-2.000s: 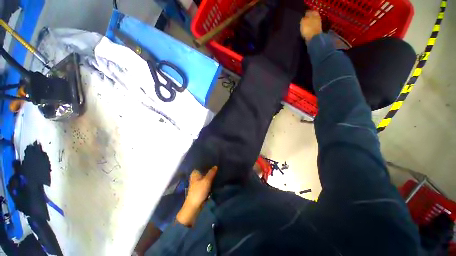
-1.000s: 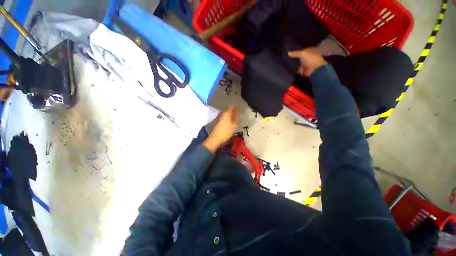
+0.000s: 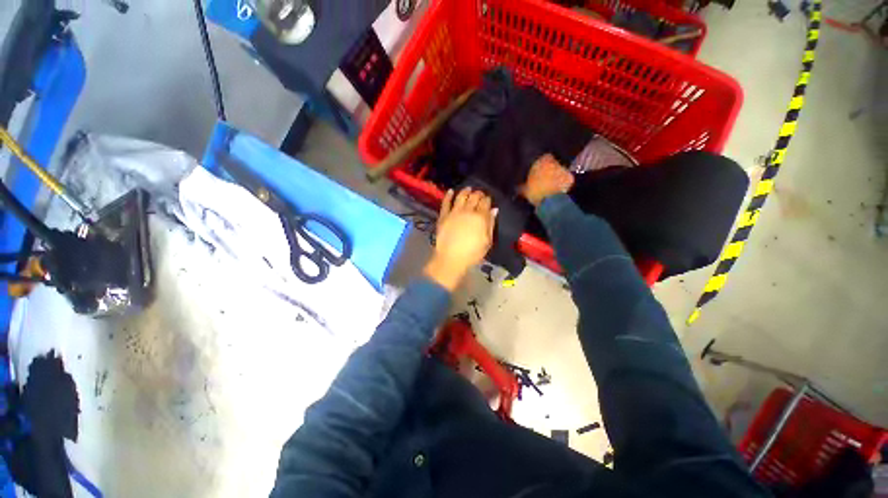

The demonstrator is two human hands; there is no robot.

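A black fabric panel [image 3: 514,226] lies over the near rim of the red plastic basket [image 3: 638,83], its end hanging outside. My left hand [image 3: 464,231] is at the basket's near left rim, fingers curled on the black cloth. My right hand [image 3: 546,179] is closed on black cloth just inside the rim, right of my left hand. The hands are a short way apart. More black cloth [image 3: 526,122] lies heaped in the basket, and a large black piece [image 3: 672,209] hangs over its right side.
On the pressing table [image 3: 224,389] at left are a steam iron [image 3: 107,258], black shears [image 3: 316,251] partly on a blue board [image 3: 360,226], and small black pieces [image 3: 44,418]. A wooden stick [image 3: 414,138] crosses the basket's left rim. Another red basket [image 3: 808,433] is at lower right.
The panel stretched toward my body is now at the basket rim. My left hand has moved from my lap, past the table edge, to the cloth. The view has shifted toward the basket.
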